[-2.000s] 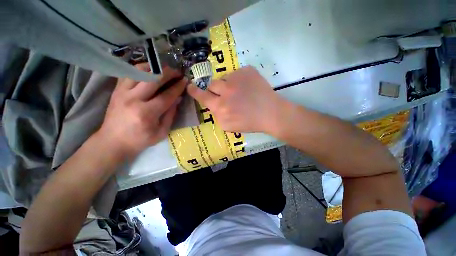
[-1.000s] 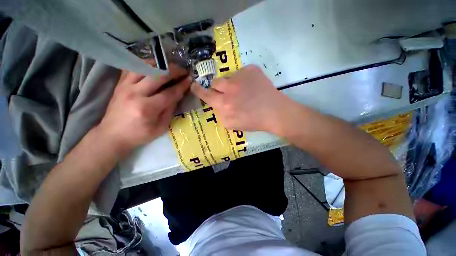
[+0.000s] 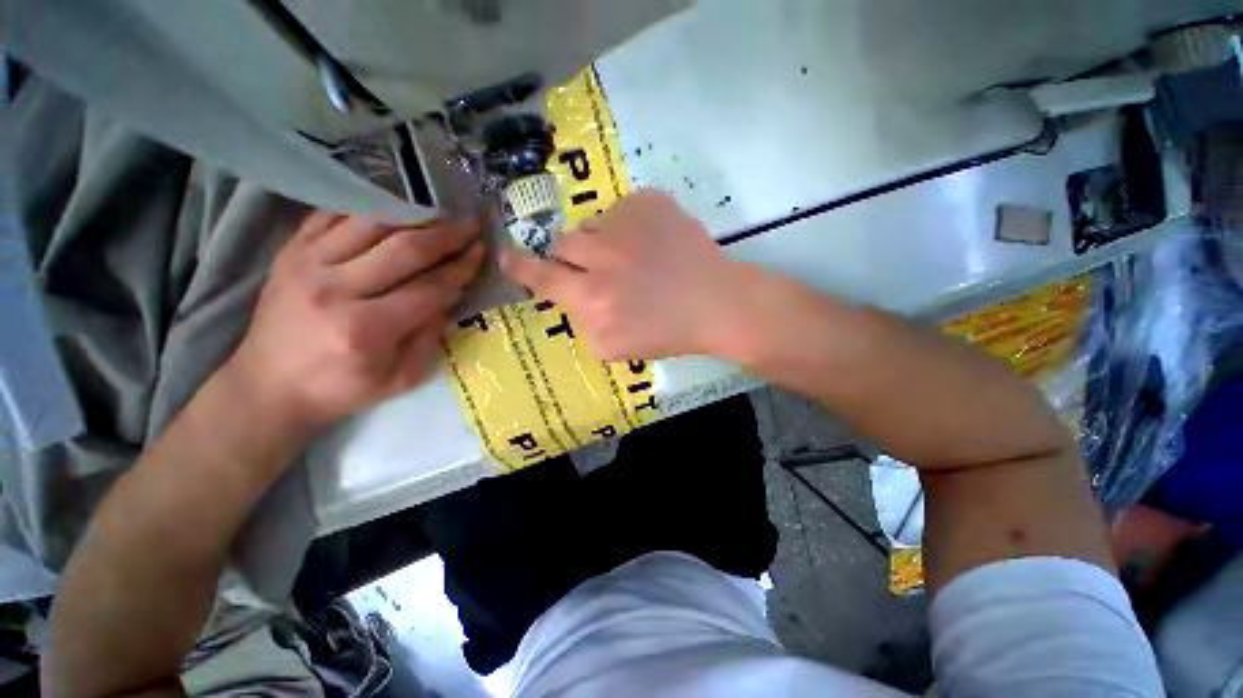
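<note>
The grey-taupe garment piece (image 3: 218, 293) drapes left of the needle and over the table edge. My left hand (image 3: 357, 307) lies on the cloth with fingertips pinched near the needle area. My right hand (image 3: 634, 280) has its thumb and index finger together at the cloth edge, just below the cream ribbed knob (image 3: 530, 195). The sewing machine head (image 3: 450, 48) hangs above my hands. The needle is not clearly visible. Yellow tape printed "PIT" (image 3: 525, 389) is stuck to the bed under my right hand.
The white machine bed (image 3: 818, 109) extends right, with a dark slide plate opening (image 3: 1115, 198) and a small tan patch (image 3: 1022, 224). Plastic-wrapped yellow material (image 3: 1022, 327) lies below right. More grey cloth (image 3: 280, 655) lies below left.
My left hand has moved slightly left, and the gap between my two hands' fingertips has widened. My right hand stays beside the ribbed knob. The whole view has shifted slightly.
</note>
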